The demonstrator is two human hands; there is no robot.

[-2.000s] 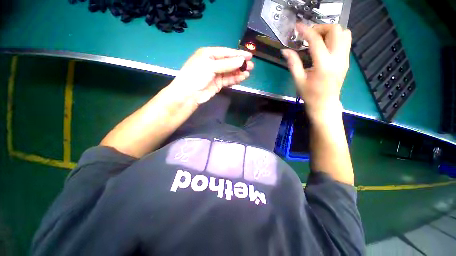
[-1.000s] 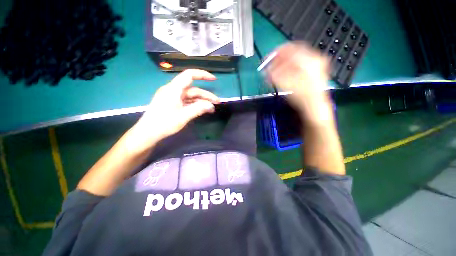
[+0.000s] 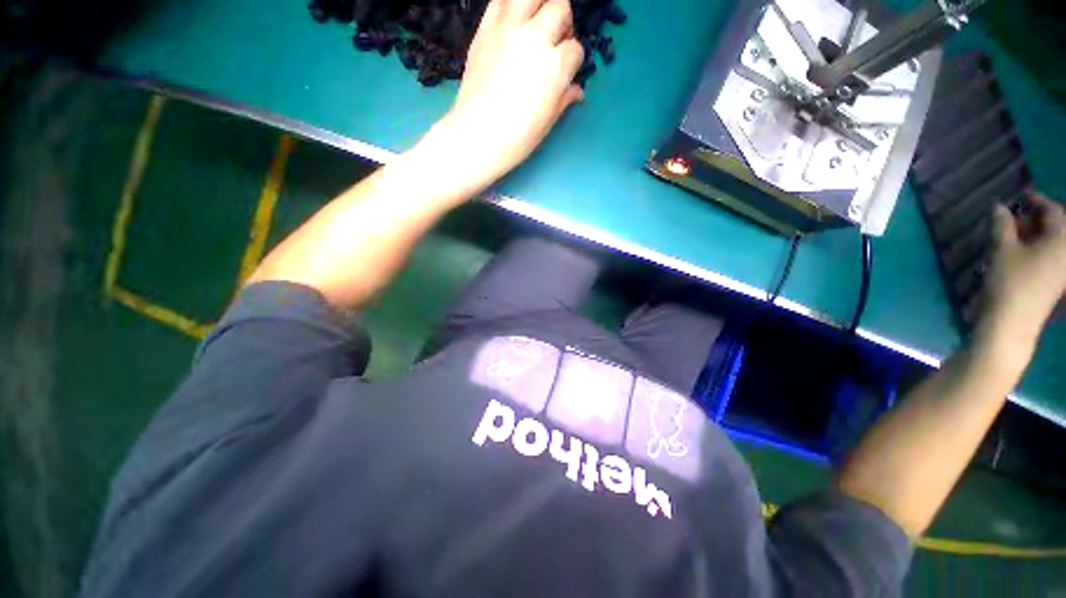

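Note:
My left hand (image 3: 520,70) reaches over the near side of the loose heap of small black parts (image 3: 409,33); its fingertips are at the heap, and I cannot tell whether they grip a part. My right hand (image 3: 1029,263) is at the right picture edge over the black slotted tray (image 3: 964,164), with a small dark part between thumb and fingers. The bench fixture (image 3: 807,117), a dark box with a silver top plate and metal arms, stands between my hands, touched by neither.
A red-orange power switch (image 3: 677,166) glows on the fixture's front corner. Black cables (image 3: 865,280) run from it over the metal edge of the green bench (image 3: 631,222). A blue plastic crate (image 3: 777,439) is below the bench edge.
My left hand has moved from in front of the fixture to the heap. My right hand has moved to the tray's right side. The view has shifted and turned.

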